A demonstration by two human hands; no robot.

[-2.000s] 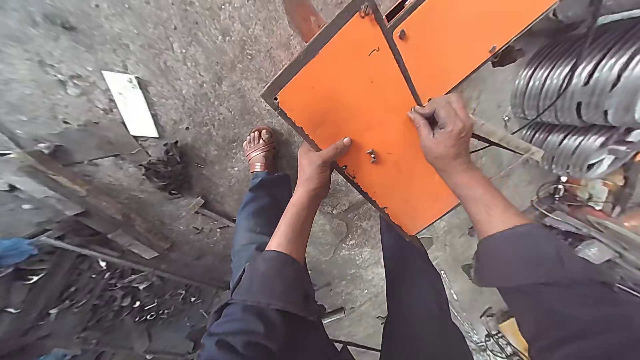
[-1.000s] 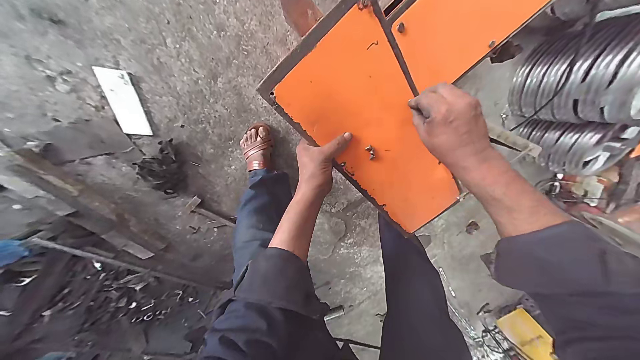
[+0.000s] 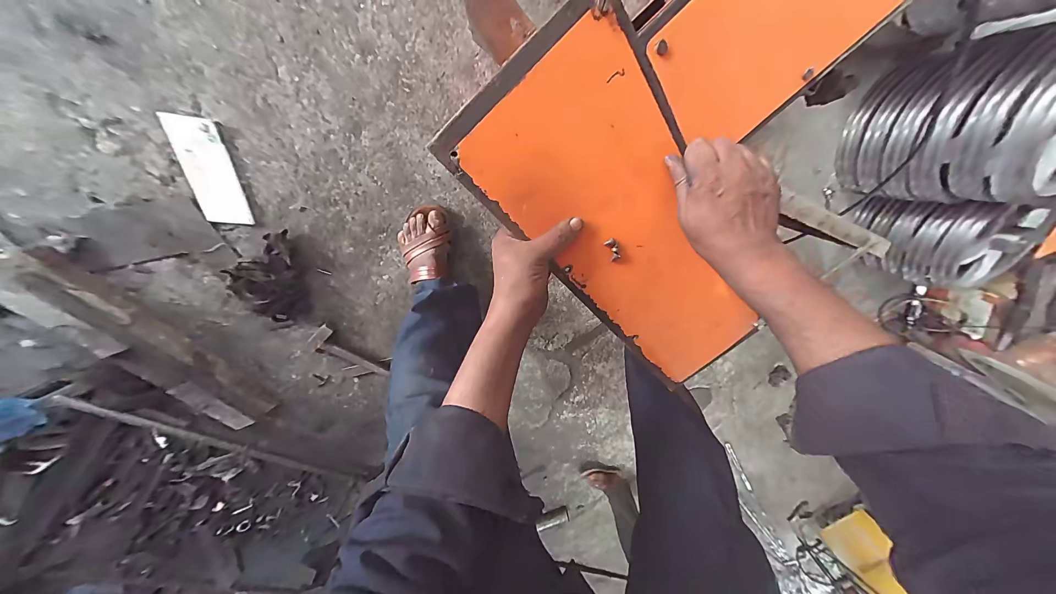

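Note:
An orange panel [image 3: 577, 157] with a dark metal edge lies tilted in front of me. My left hand [image 3: 528, 268] grips its near left edge, the thumb on top and the fingers hidden below. At the panel's right edge is my right hand [image 3: 726, 194], fingers curled over the side with the thumb at the rim; whether it pinches something small cannot be told. Several small metal fasteners [image 3: 613, 249] lie on the orange face between the hands. A second orange panel [image 3: 767, 49] adjoins beyond a dark gap, with bolt heads near its edge.
Coils of grey metal strip [image 3: 940, 124] are stacked at the right. A white plate [image 3: 206, 169] lies on the concrete floor at the left, near a dark tangled scrap [image 3: 268, 276]. Wooden boards [image 3: 140, 330] and metal scraps fill the lower left. A yellow object [image 3: 858, 549] sits lower right.
My right hand has shifted slightly along the panel's right edge, and its fingers now curl over the side. My left hand keeps its hold on the near edge.

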